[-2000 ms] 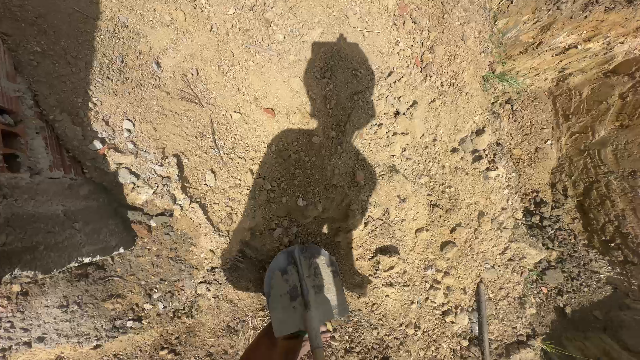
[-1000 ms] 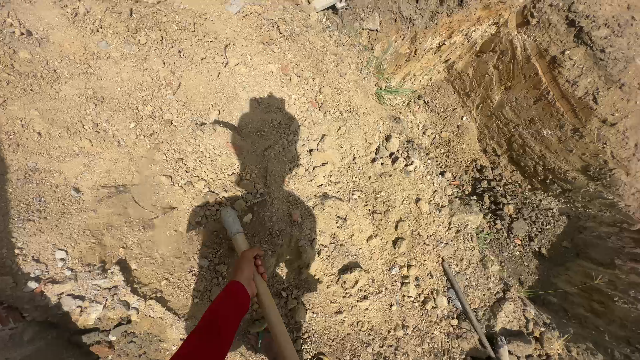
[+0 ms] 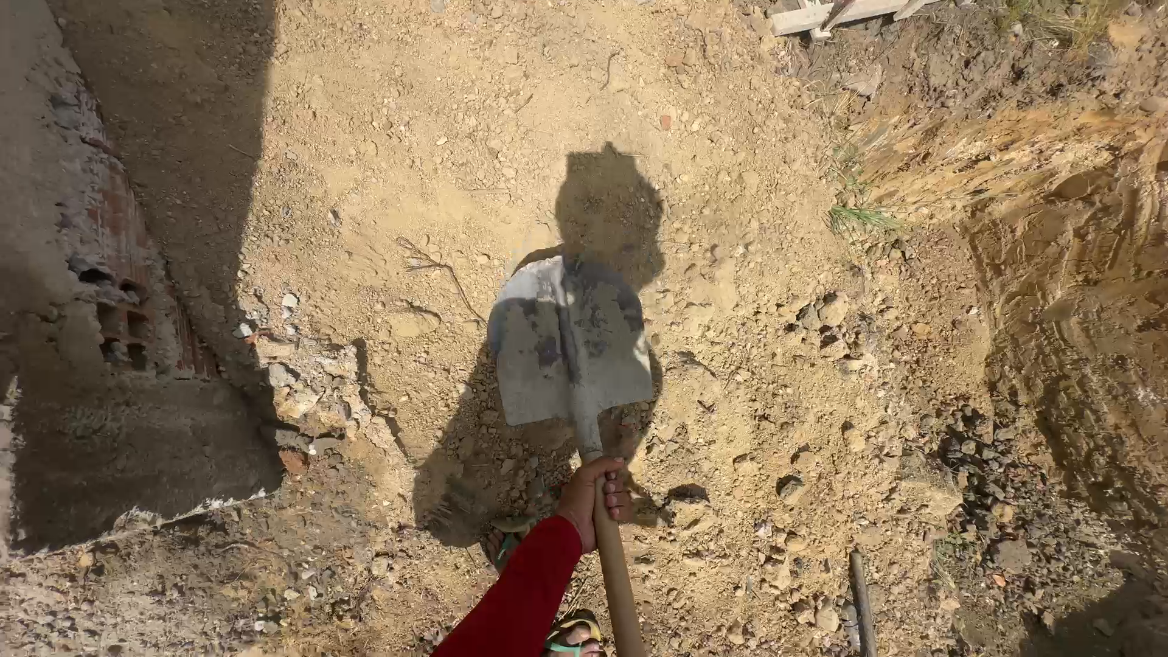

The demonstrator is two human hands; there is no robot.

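Observation:
My left hand, in a red sleeve, is closed around the wooden handle of a shovel, just below the metal socket. The broad grey metal blade points away from me, with dark stains on its face. It is over sandy, stony ground; whether it touches the soil is unclear. The handle's lower end runs out of the bottom of the view. My right hand is not in view.
A broken hollow-brick and mortar block stands at left beside rubble. At right are a dug earth slope and dark gravel. A thin pole lies at lower right. A sandaled foot shows below.
The shovel blade now shows its broad face beyond my left hand; one second ago only the handle and a narrow tip showed. The view has shifted back towards the brick block.

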